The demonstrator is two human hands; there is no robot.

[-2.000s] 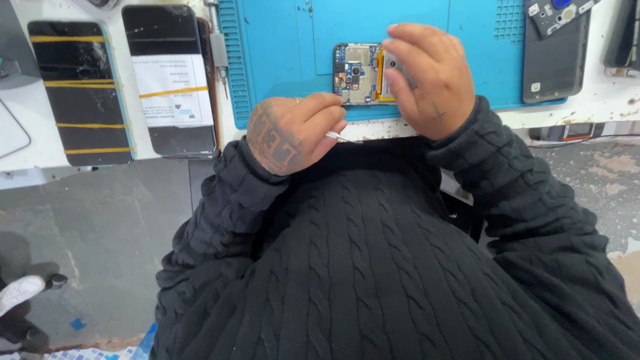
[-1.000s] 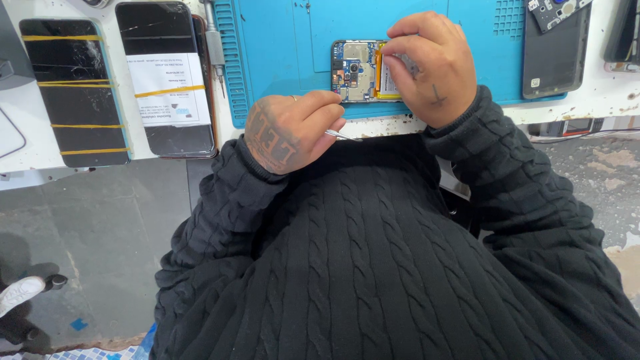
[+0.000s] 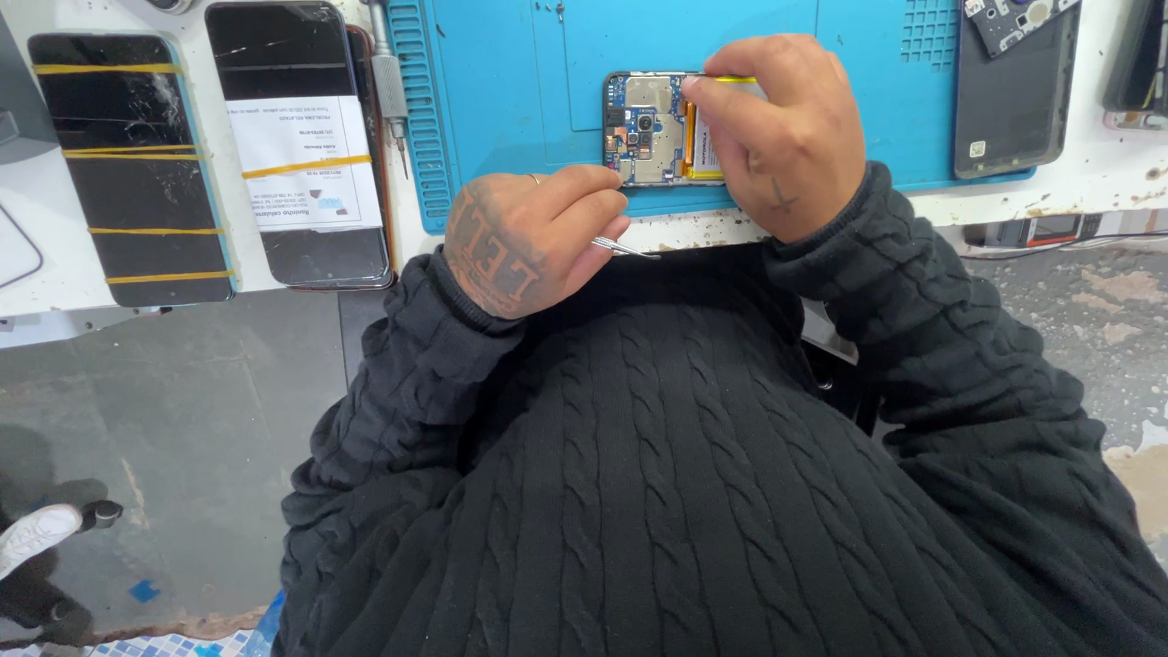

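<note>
An opened smartphone (image 3: 650, 141) lies on the blue silicone mat, its circuit board and camera module showing beside a yellow-edged battery (image 3: 708, 137). My left hand (image 3: 538, 237) holds a thin metal tool (image 3: 625, 246), perhaps a pick or tweezers, between thumb and fingers; its curved tip points right, off the phone. The left index fingertip is at the phone's lower left corner. My right hand (image 3: 794, 132) covers the far end of the battery, with thumb and index fingertips close together at the upper edge of the board. Whether they pinch a small part cannot be seen.
Two phones wrapped in rubber bands, one bare (image 3: 128, 196) and one under a printed paper (image 3: 306, 182), lie left on the white bench. A precision screwdriver (image 3: 390, 82) lies beside the blue mat (image 3: 511, 109). At right is another phone (image 3: 1008, 109) with a loose board on top.
My right thumb and index fingertips have moved left from over the battery to the upper edge of the board. The left hand keeps the metal tool at nearly the same place.
</note>
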